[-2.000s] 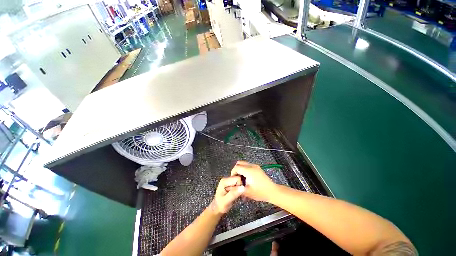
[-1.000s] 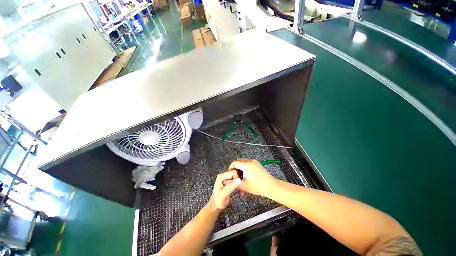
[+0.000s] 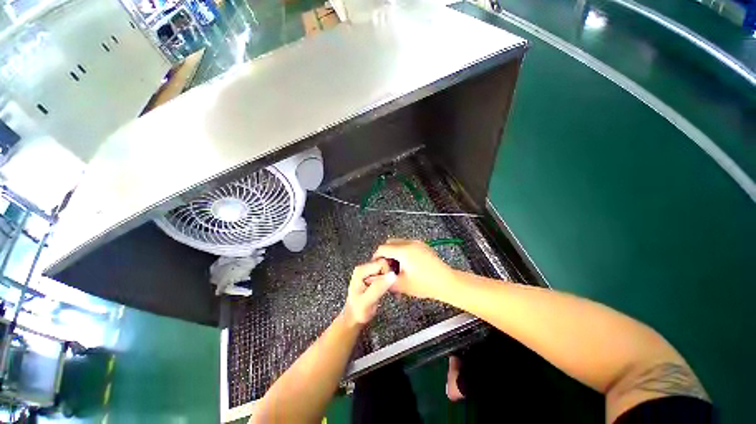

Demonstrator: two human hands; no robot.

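My left hand (image 3: 367,291) and my right hand (image 3: 416,270) are clasped together above the mesh tray (image 3: 414,341). Their fingers are closed; a small dark spot shows between them, and I cannot tell whether it is a gap or an object. Green-handled cutters (image 3: 411,189) lie open on the mesh towards the back. Another green handle (image 3: 448,242) lies on the mesh just beyond my right hand, its other end hidden by the hand. Tiny silvery clippings (image 3: 319,255) cover much of the mesh.
A metal hood (image 3: 290,91) stands over the back of the tray. A white fan (image 3: 228,209) lies inside it at left, with a crumpled whitish cloth (image 3: 235,272) beside it. A thin pale rod (image 3: 419,214) crosses the mesh. The green conveyor belt (image 3: 597,190) curves along the right.
The view has tilted further down, so the hood, tray and fan sit higher in the picture. My hands remain clasped over the mesh.
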